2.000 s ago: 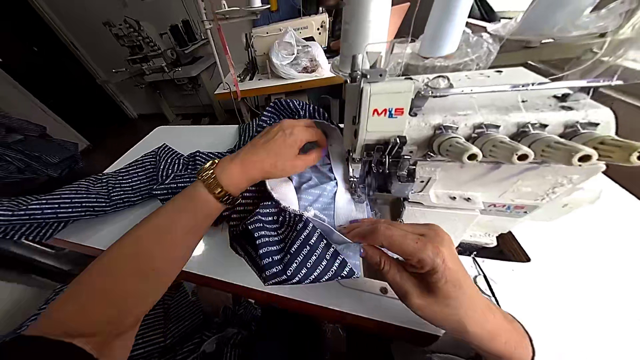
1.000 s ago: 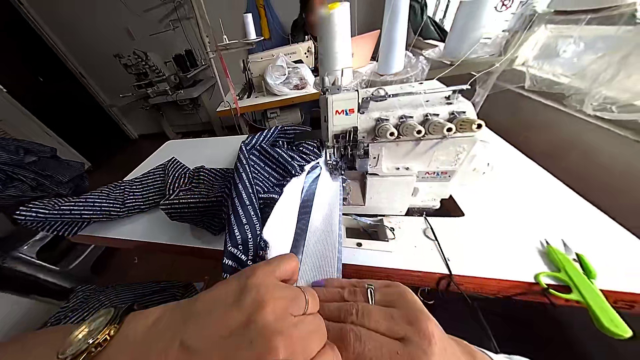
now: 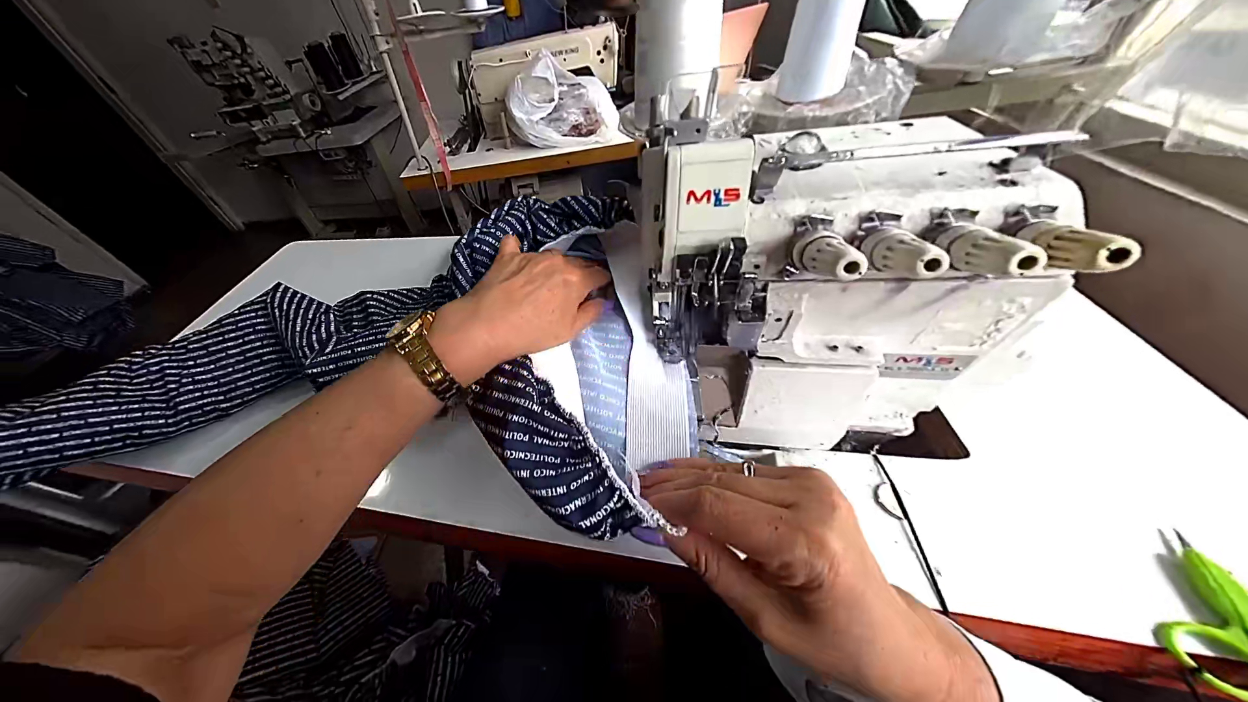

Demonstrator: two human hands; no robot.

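A white overlock sewing machine stands on a white table. Navy fabric with white printed lines lies at its left, with a white elastic band running under the presser foot. My left hand, with a gold watch on the wrist, rests on the bunched fabric left of the foot, its fingertips inside the loop. My right hand pinches the overlocked fabric edge and the near end of the band, close to the table's front edge.
Green thread snips lie at the table's right. Behind stand another sewing machine, a plastic bag and large thread cones. More striped fabric hangs below the table.
My left hand has moved from beside my right hand at the front end of the band up to the fabric left of the presser foot. The fabric's overlocked edge is now turned toward my right hand.
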